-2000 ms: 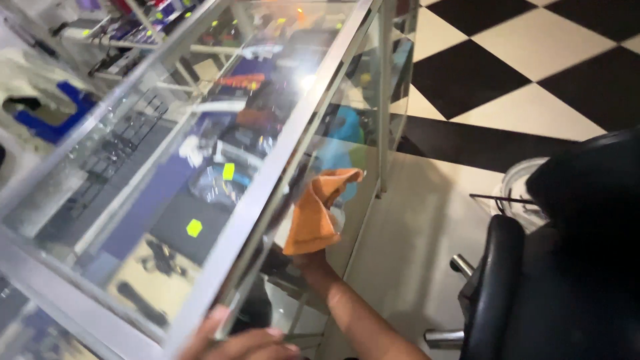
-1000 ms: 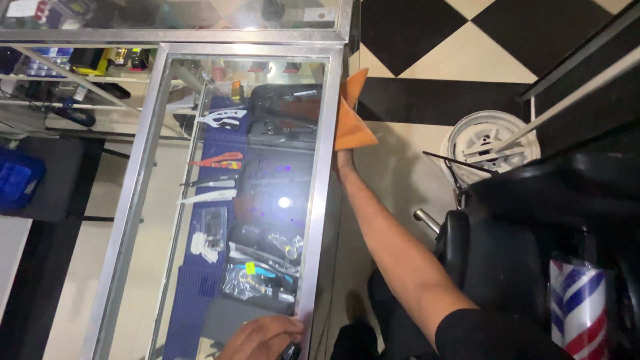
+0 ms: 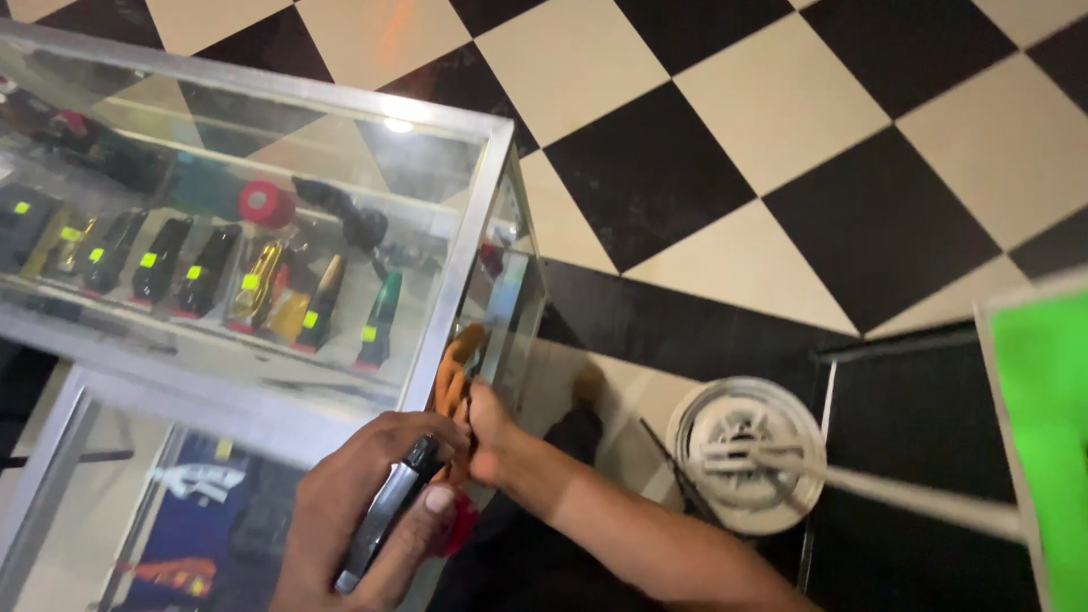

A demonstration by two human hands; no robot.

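My right hand reaches in from the lower right and holds a crumpled orange cloth at the glass side of a metal-framed display case. Close beside it, my left hand is curled around a black and silver object, its thumb on the right. Left fingertips overlap the lower part of the cloth in view; whether they grip it, I cannot tell. A red round part shows behind the left thumb. Inside the case, several hair clippers with yellow-green stickers stand in a row.
A lower glass case at bottom left holds a white tool and an orange one. On the right are a round whitish base with a pole, a black surface and a bright green panel. Black and cream checkered tiles cover the floor.
The view has swung to another part of the cases. My left hand, at the lower frame edge before, is now close to my right hand. The orange cloth, spread and pointed earlier, is bunched up.
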